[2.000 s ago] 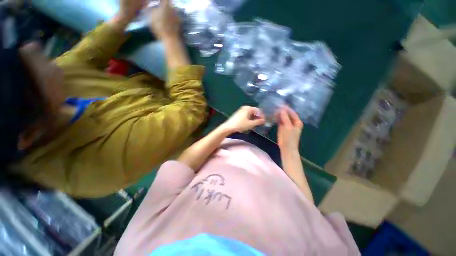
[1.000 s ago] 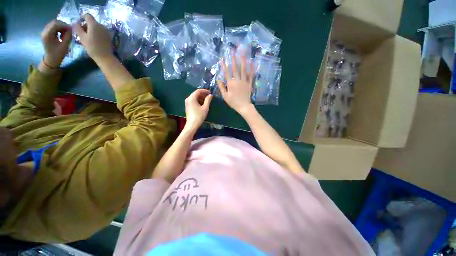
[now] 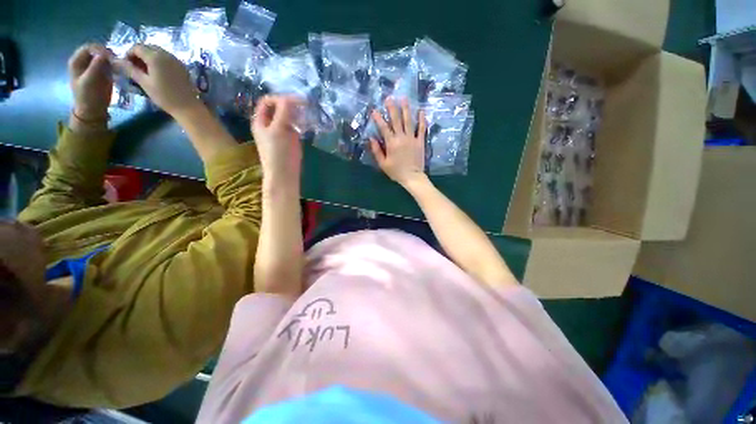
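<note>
Clear zip bags (image 3: 344, 95) with small dark cable-like pieces inside lie in an overlapping pile on the dark green bench top. My right hand (image 3: 402, 145) lies flat on the right part of the pile, palm down with fingers spread. My left hand (image 3: 278, 132) is at the pile's left edge, fingers curled and slightly blurred beside a shiny bag (image 3: 290, 73). Whether its fingertips grip this bag cannot be told.
A coworker in mustard sleeves (image 3: 166, 257) sits close at left, hands over another group of bags (image 3: 217, 54). An open carton (image 3: 630, 149) at right holds packed bags (image 3: 564, 157) at its bottom. A blue crate (image 3: 642, 331) with clear plastic is at lower right.
My left hand has moved left and forward to the pile's left edge. My right hand stays spread on the bags, shifted only slightly. Earlier both hands were together at the pile's near edge.
</note>
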